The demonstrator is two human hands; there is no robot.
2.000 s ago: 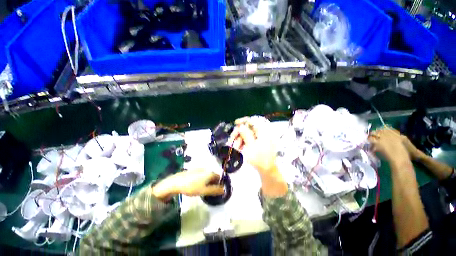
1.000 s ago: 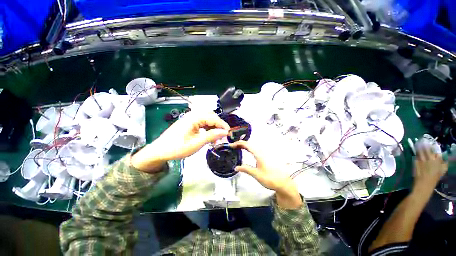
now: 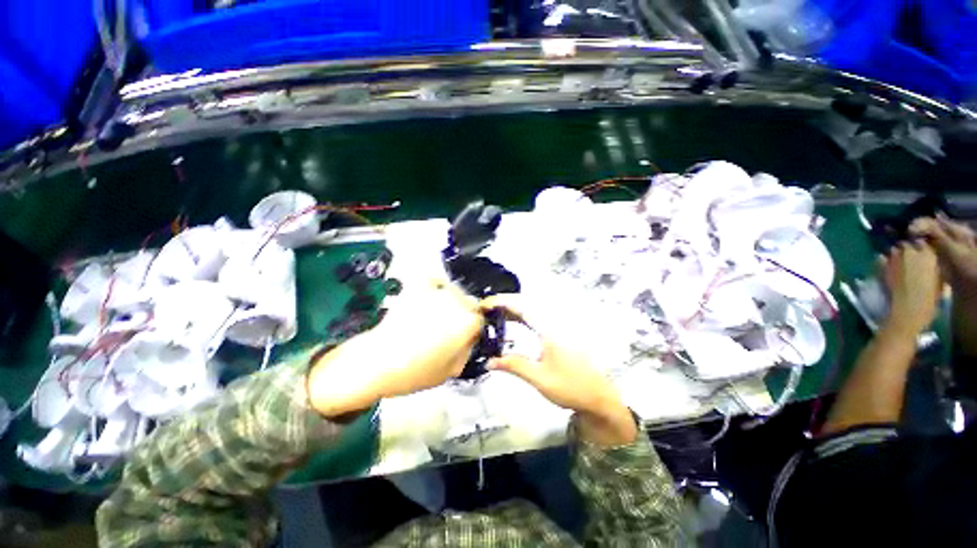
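Note:
A black round cover [image 3: 487, 348] is held over the white board [image 3: 429, 423], partly hidden by my hands. My left hand [image 3: 423, 337] is at its left side with fingers closed on or against it; any small part in those fingers is hidden. My right hand [image 3: 552, 369] grips its right side between thumb and fingers. Just behind are another black round part [image 3: 487, 276] and a glossy black housing [image 3: 474, 227], both lying on the board.
White housings with wires are heaped at left [image 3: 177, 310] and at right [image 3: 739, 278]. Small black rings [image 3: 370, 265] lie on green left of the board. Behind are a green belt [image 3: 429, 161], metal rail and blue bins [image 3: 321, 27]. Another person's hands [image 3: 916, 268] are at far right.
My left hand has moved down onto the black cover, which now looks tilted between my hands; the small dark part no longer shows. The other person's hands have moved up.

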